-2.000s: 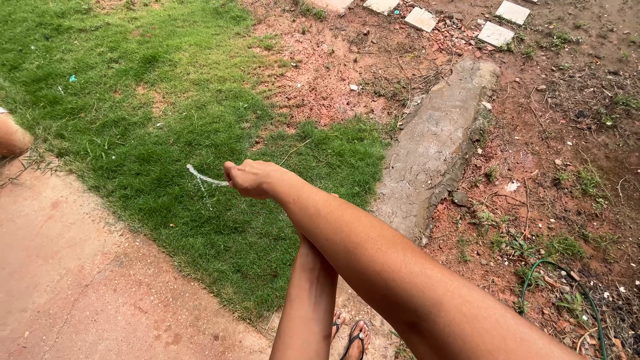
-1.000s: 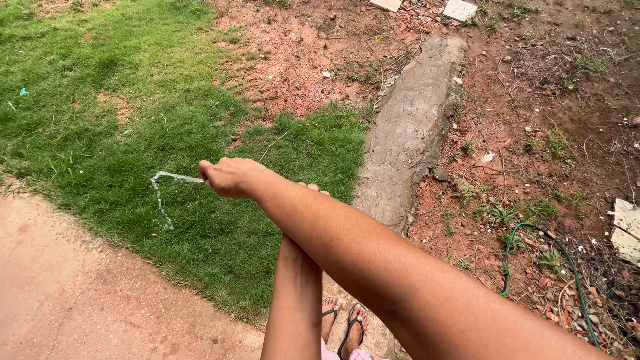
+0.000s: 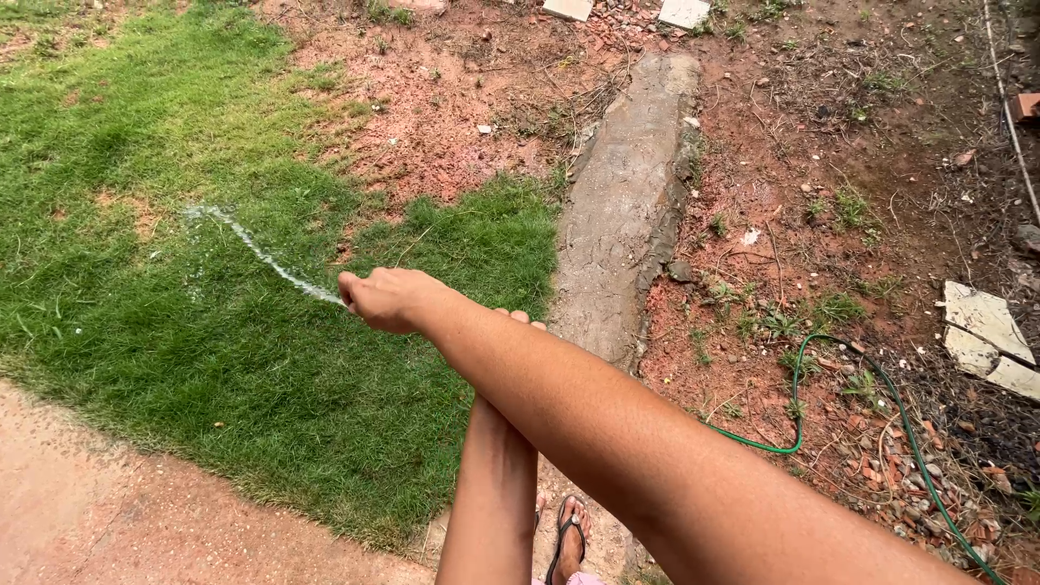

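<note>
My right arm reaches from the lower right across the view, and my right hand (image 3: 388,299) is closed in a fist over the grass (image 3: 309,382). A stream of water (image 3: 276,264) shoots from that fist toward the upper left; whatever it comes out of is hidden by the fingers. My left forearm rises from the bottom and passes beneath the right one. Only the fingertips of my left hand (image 3: 520,318) show, past the far edge of the right forearm; what they hold, if anything, is hidden. A green hose (image 3: 800,390) emerges beyond my right forearm.
A rough concrete strip (image 3: 621,195) runs away beside the grass. Reddish paving (image 3: 187,520) lies at the lower left. On the right are bare soil, rubble and a broken pale slab (image 3: 979,329). My sandalled foot (image 3: 569,536) is at the bottom; pale tiles (image 3: 684,12) lie far off.
The water stream now reaches farther out over the grass, where a second ago it bent down close to my right hand. The fist stays closed and the arms stay crossed.
</note>
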